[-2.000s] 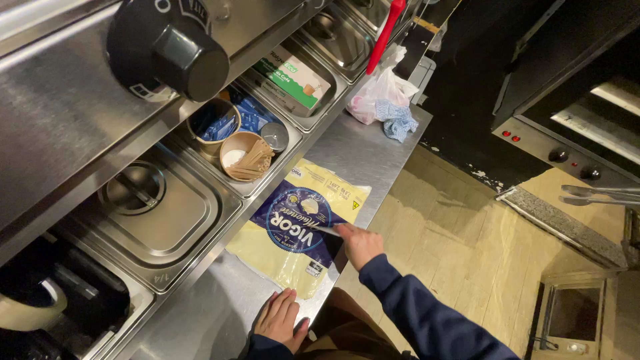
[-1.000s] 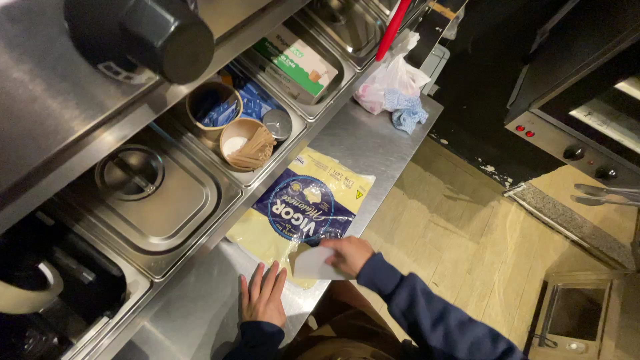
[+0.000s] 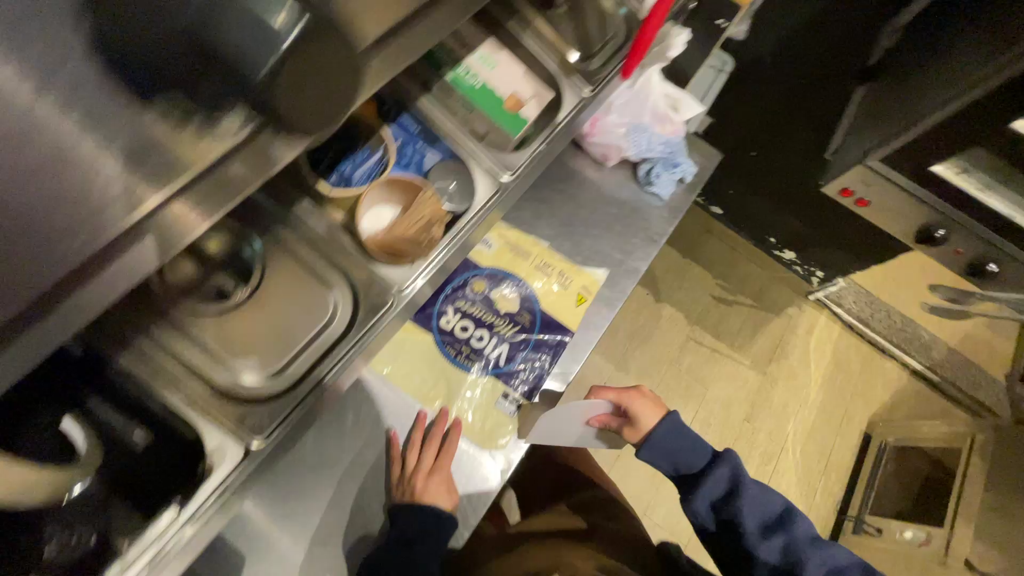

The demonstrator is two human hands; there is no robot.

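Observation:
A flat plastic Vigor mayonnaise bag (image 3: 496, 320), yellow and dark blue, lies on the steel counter (image 3: 596, 200). My left hand (image 3: 426, 462) rests palm down with fingers apart on the counter, its fingertips at the bag's lower left edge. A thin white scraper (image 3: 570, 424) with a curved edge is pinched between the thumb and fingers of my right hand (image 3: 632, 412). That scraper is at the counter's front edge, just beyond the bag's lower right corner.
Steel pans with a lidded one (image 3: 272, 320) line the back. One pan holds paper cups, wooden sticks and blue packets (image 3: 352, 168); another holds a green-and-white carton (image 3: 500, 88). A plastic bag (image 3: 640, 116) and blue cloth (image 3: 666, 164) sit at the far end. An oven (image 3: 920, 216) stands right.
My right hand with the scraper has moved off the bag to the counter's front edge. My left hand has stayed flat near the bag's lower left side.

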